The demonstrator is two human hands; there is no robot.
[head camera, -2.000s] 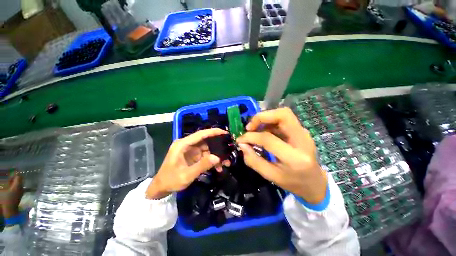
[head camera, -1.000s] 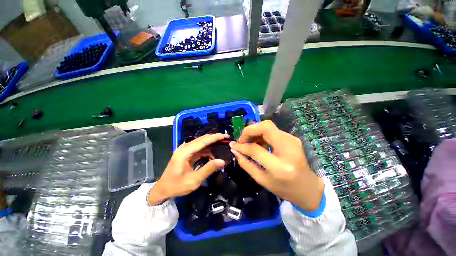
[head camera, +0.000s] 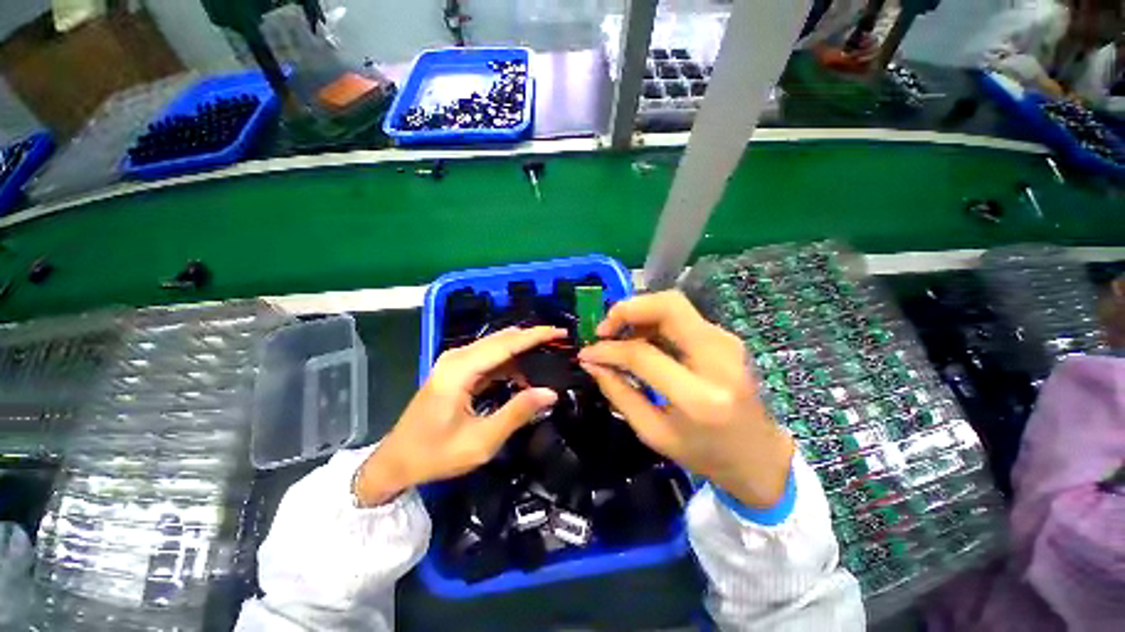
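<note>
My left hand point(head camera: 463, 414) is over the left part of the blue parts bin point(head camera: 432, 570), thumb and forefinger curved around a black housing point(head camera: 547, 368), which is hard to tell from the black housings below. My right hand point(head camera: 691, 389) is over the bin's right part. Its fingertips hold a small green circuit board point(head camera: 590, 311), upright near the bin's far edge. Thin red wires point(head camera: 561, 347) run between the board and the left fingertips. Black housings, some with silver-white faces point(head camera: 569, 528), fill the bin.
A clear plastic box point(head camera: 311, 393) and clear blister trays point(head camera: 154, 457) lie left. A blister tray of green boards point(head camera: 864, 420) lies right. Beyond are the green conveyor point(head camera: 407, 222) with small black units, a grey post point(head camera: 716, 142) and blue bins point(head camera: 459, 96). A person in pink point(head camera: 1079, 482) is at right.
The right fingertips have shifted slightly on the board and wires, and the board stands a little lower. The left hand stays nearly in place. Units on the belt have moved left.
</note>
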